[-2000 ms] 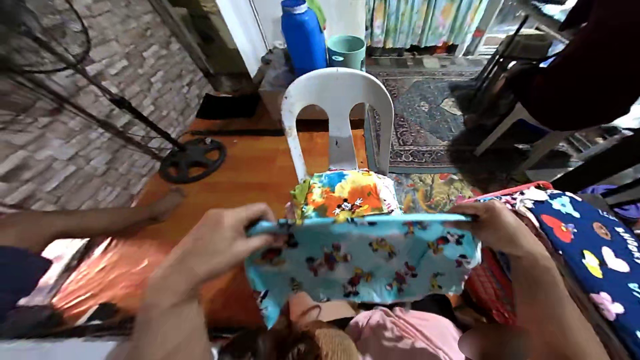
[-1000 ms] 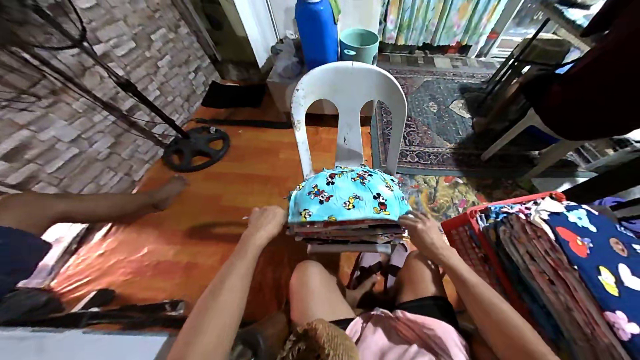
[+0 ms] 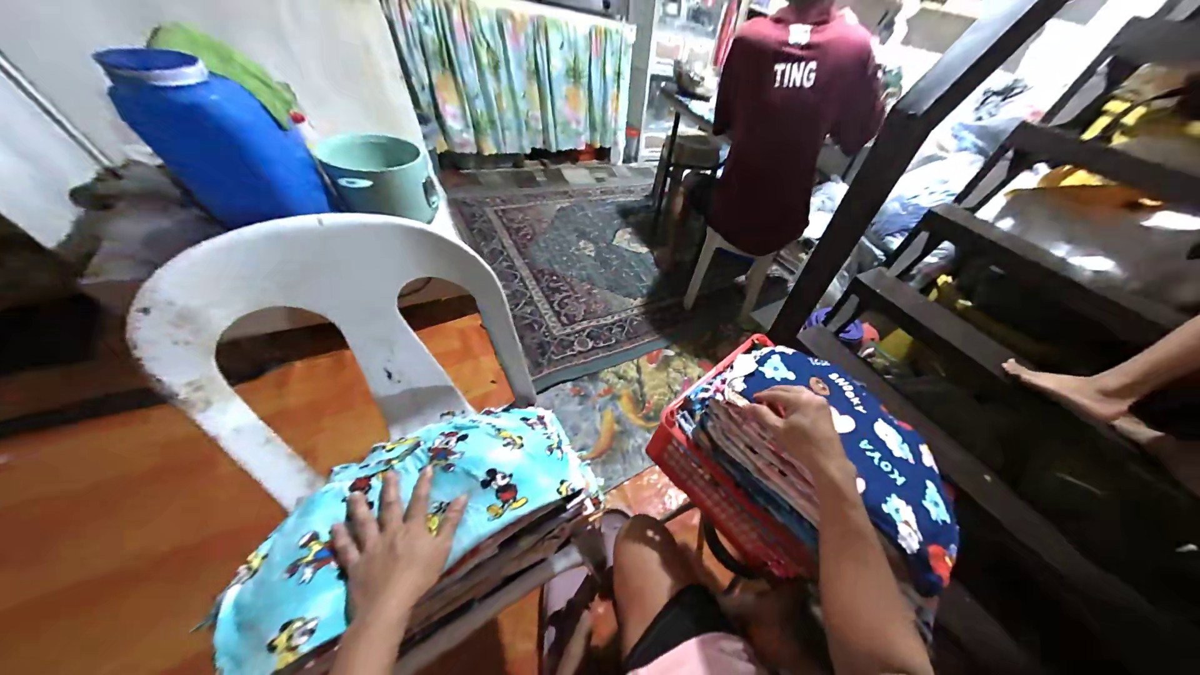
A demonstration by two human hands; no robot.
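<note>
A light-blue cartoon-print cloth [image 3: 506, 469] lies on top of a stack of folded fabric on the seat of a white plastic chair [image 3: 328, 253]. My left hand [image 3: 398, 544] rests flat on this cloth with its fingers spread. To the right, my right hand [image 3: 797, 422] touches the upper edge of a navy printed cloth [image 3: 891, 450] at the top of a fabric stack in a red plastic basket [image 3: 722, 497]. Its fingers are bent, and whether they pinch the cloth cannot be told.
Behind the chair stand a blue plastic container [image 3: 216, 141] and a green bucket [image 3: 375, 178]. A patterned rug [image 3: 581, 262] covers the floor ahead, where a person in a maroon shirt [image 3: 778, 122] sits. Dark wooden stairs [image 3: 984, 347] rise at the right, with another person's foot on them.
The light-blue cloth, earlier stretched between both hands, now lies on the chair's stack. My right hand has moved from that stack to the basket. The view has swung right.
</note>
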